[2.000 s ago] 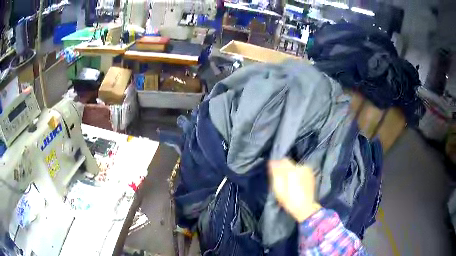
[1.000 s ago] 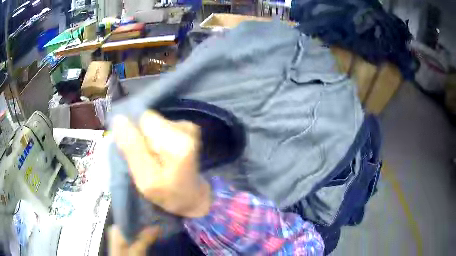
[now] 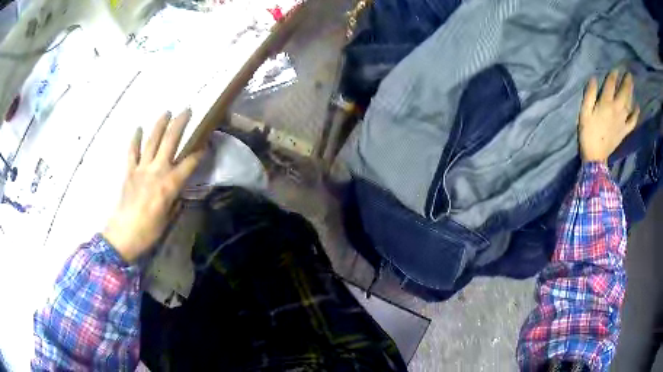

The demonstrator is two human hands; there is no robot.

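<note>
A denim garment (image 3: 429, 109), grey-blue ribbed inside out with navy parts, lies over the heap on the right. My right hand (image 3: 609, 116) rests flat on its grey inside near the right edge, fingers spread, gripping nothing. My left hand (image 3: 154, 185) lies with fingers spread on the front edge of the white sewing table (image 3: 109, 131), holding nothing. Part of the pale sewing machine (image 3: 18, 54) shows at the top left, overexposed; its needle area cannot be made out.
My lap in dark checked cloth (image 3: 269, 290) is at bottom centre. A round pale object (image 3: 231, 166) sits below the table edge. White scraps (image 3: 273, 75) lie between table and garments. A flat grey panel (image 3: 389, 320) is on the floor.
The view has turned downward. The garment that was lifted and held by my hands now lies on the heap. My left hand is on the table and my right hand has moved onto the garment.
</note>
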